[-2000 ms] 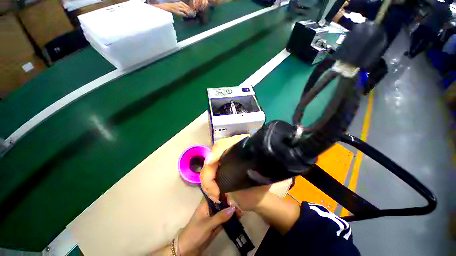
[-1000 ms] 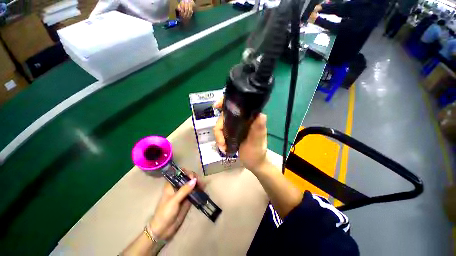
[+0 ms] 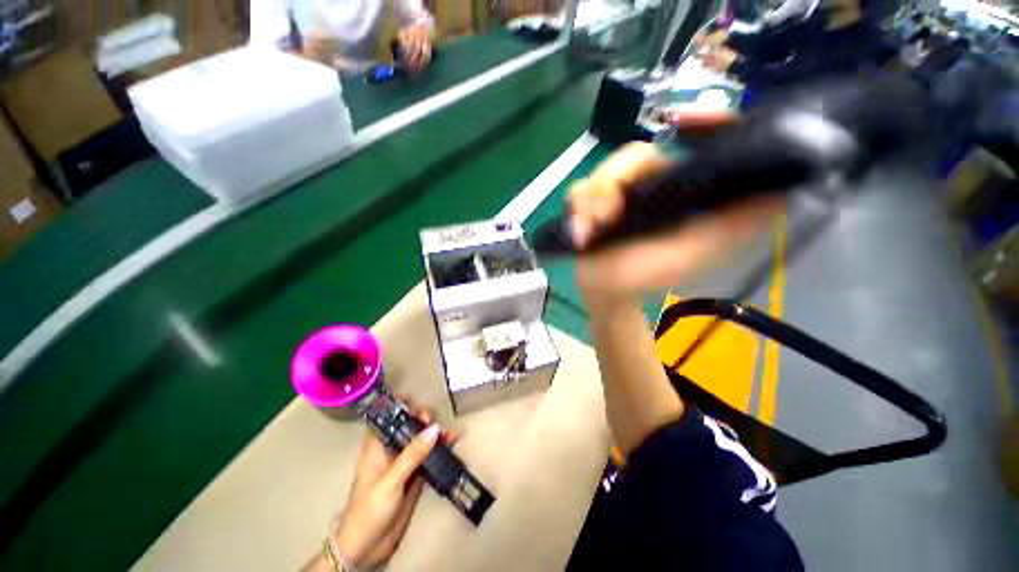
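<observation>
My left hand [image 3: 389,488] holds the open black handle [image 3: 430,449] of a hair dryer unit on the beige work board [image 3: 268,503]. Its magenta-pink ring [image 3: 336,366] with a dark centre points up at the far left end of the handle. Small inner parts show in the handle. My right hand [image 3: 654,229] is raised right of the screw feeder and grips the black electric screwdriver [image 3: 715,179], which is blurred and lies nearly level. Its thin bit cannot be made out. The white screw feeder [image 3: 492,324] stands behind the handle, its front mechanism in view.
The green conveyor belt [image 3: 251,268] curves past on the left. A white foam stack [image 3: 246,123] stands across it, near another person's hand [image 3: 416,43]. A dark second box [image 3: 618,108] stands farther along. An orange trolley [image 3: 721,360] with a black handle [image 3: 855,363] is at right.
My right hand has lifted the screwdriver up and right from the feeder's front, tilting it from upright to nearly level. My left hand still holds the handle, in nearly the same place.
</observation>
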